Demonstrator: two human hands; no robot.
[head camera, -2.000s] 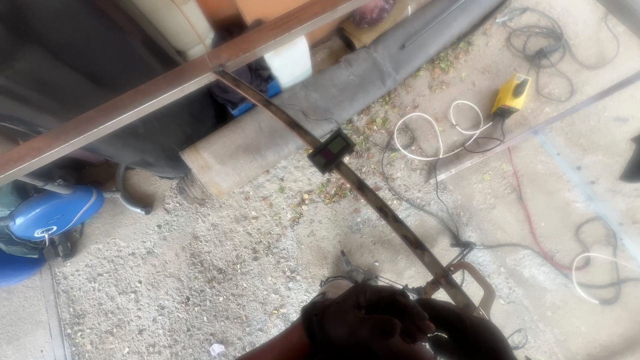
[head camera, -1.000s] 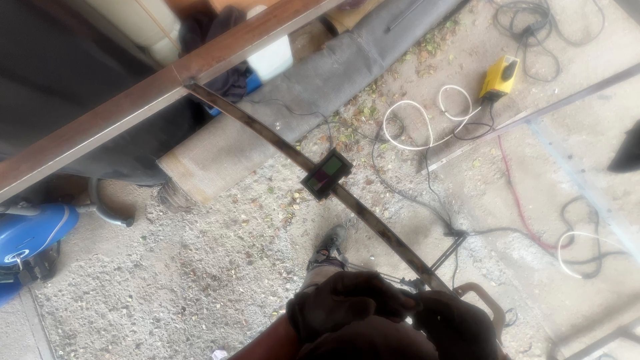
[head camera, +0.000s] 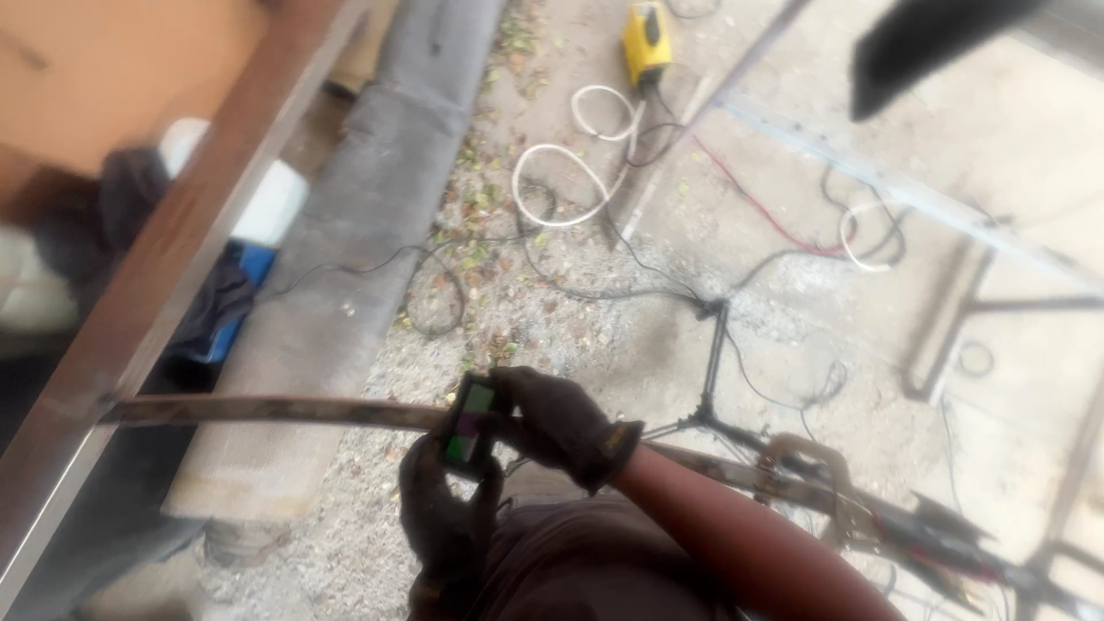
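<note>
Both hands wear dark gloves. My left hand (head camera: 450, 500) grips the lower left edge of a small dark device with a coloured display (head camera: 472, 423), fingers around it. My right hand (head camera: 552, 423) holds the device's right side, its fingertips on the display edge. The device sits at a long rusty metal bar (head camera: 285, 410), which runs left to a brown-painted steel beam (head camera: 181, 233) and right beneath my right forearm. A C-shaped clamp (head camera: 811, 466) grips the bar on the right. Whether the device touches the bar is hidden by my hands.
A grey rolled sheet (head camera: 345, 216) lies beyond the beam. Farther off on the ground are a yellow power unit (head camera: 647, 43), a looped white cable (head camera: 561, 185) and black cables. A dark metal stand (head camera: 711, 362) stands right of my hands; metal frames (head camera: 966, 310) lie at the far right.
My hands have come apart from near my body and moved onto the device, which sat untouched on the bar before. The view has turned and moved closer.
</note>
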